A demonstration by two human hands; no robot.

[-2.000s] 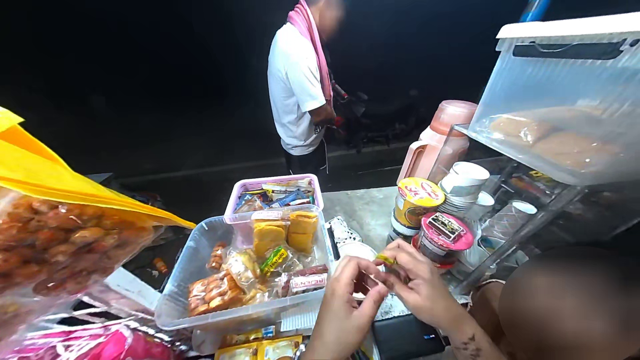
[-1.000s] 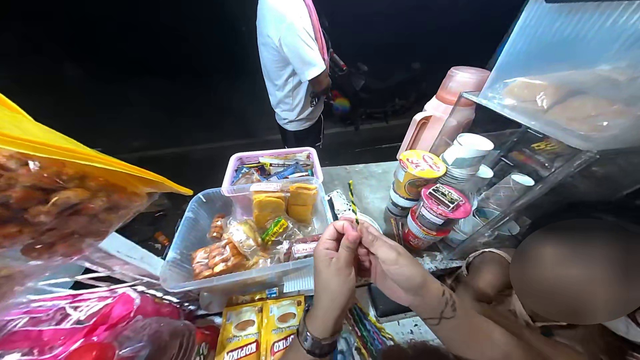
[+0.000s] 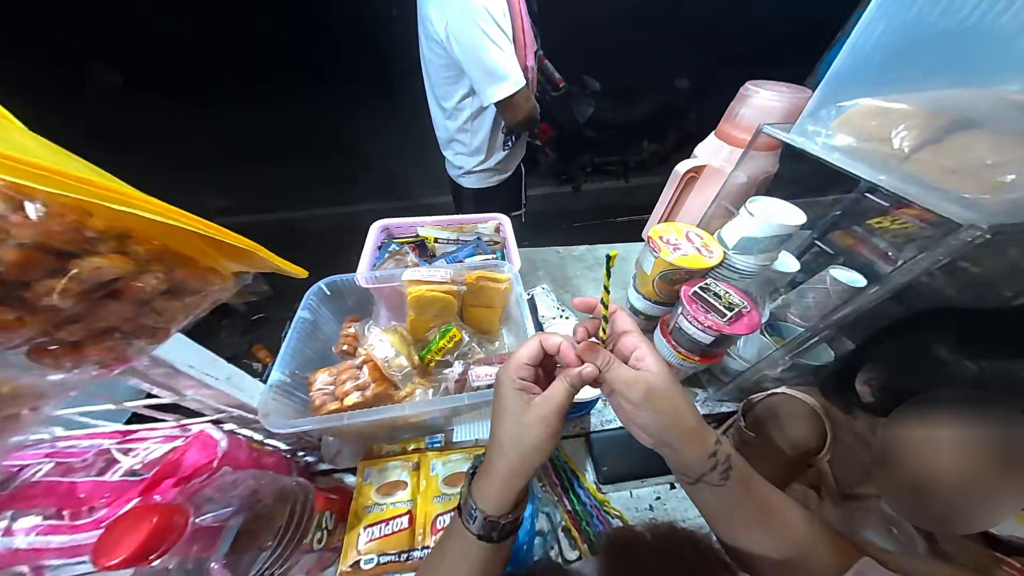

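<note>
A short braided cord (image 3: 608, 298), black and yellow, stands upright from between my fingers at the middle of the head view. My left hand (image 3: 538, 392), a watch on its wrist, pinches at the cord's lower end, its fingertips meeting those of the other hand. My right hand (image 3: 632, 376) grips the cord between thumb and fingers. The cord's lowest part is hidden by the fingers. Below the hands hangs a bundle of multicoloured cords (image 3: 580, 496).
A clear plastic bin (image 3: 300, 352) of packaged snacks and a pink basket (image 3: 372, 248) lie left. Instant noodle cups (image 3: 712, 316), stacked paper cups (image 3: 760, 232) and a pink jug (image 3: 720, 160) stand right. A person in a white shirt (image 3: 472, 88) stands beyond; another person sits close at right.
Between my hands the black and yellow cord now rises upright and shows more of its length than two seconds ago. The hands remain together. The view has shifted slightly.
</note>
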